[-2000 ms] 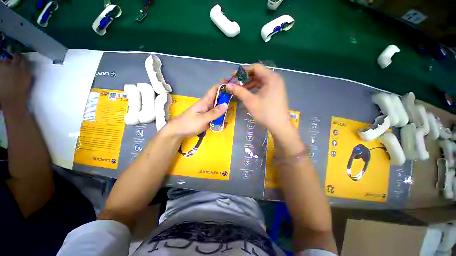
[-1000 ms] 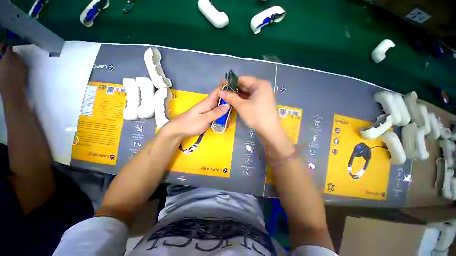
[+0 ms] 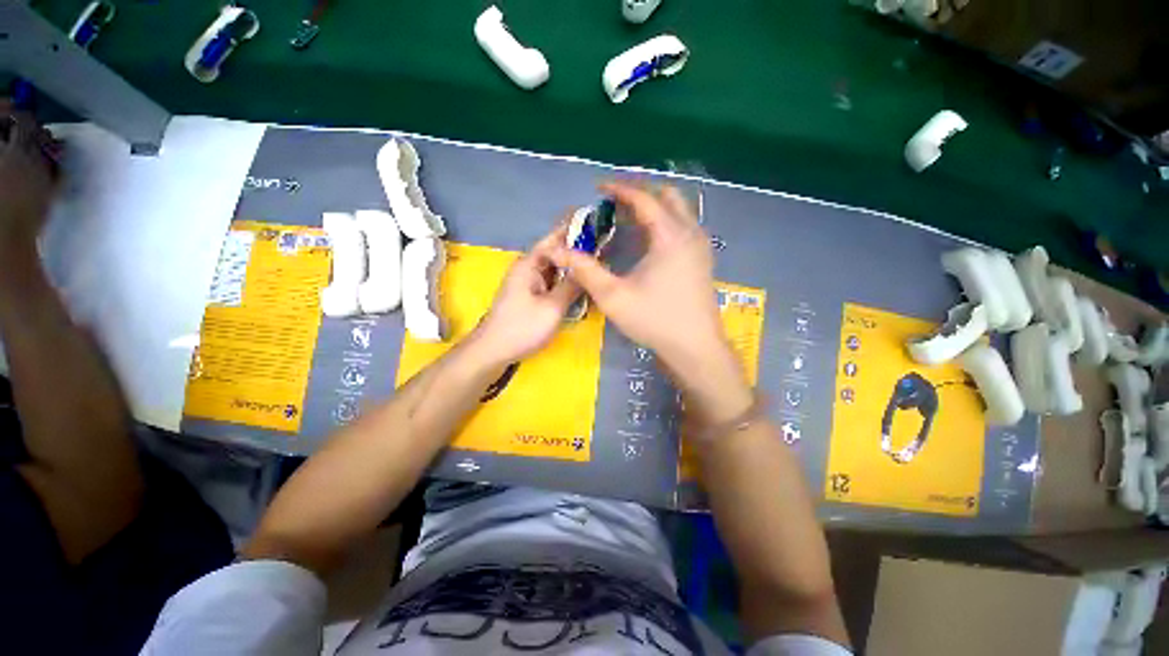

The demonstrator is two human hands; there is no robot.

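My left hand (image 3: 528,297) holds a white housing half (image 3: 578,308) above the printed carton mat. A blue battery pack (image 3: 588,236) shows in the shell's upper part, between my hands. My right hand (image 3: 654,263) is at the top end of the shell, with its fingers around a small dark green circuit board (image 3: 606,215). My fingers hide much of the shell and the board. Whether the board lies inside the shell I cannot tell.
Several white housings lie on the printed mat (image 3: 795,385) at left (image 3: 364,263) and right (image 3: 1000,288). The green belt (image 3: 769,115) behind carries filled and plain housings. A cardboard box (image 3: 961,609) is at lower right. Another person's arm (image 3: 64,372) is at far left.
The held housing has turned and now shows less of the battery. The board has come down closer to the shell's top end. Pieces on the belt have shifted left.
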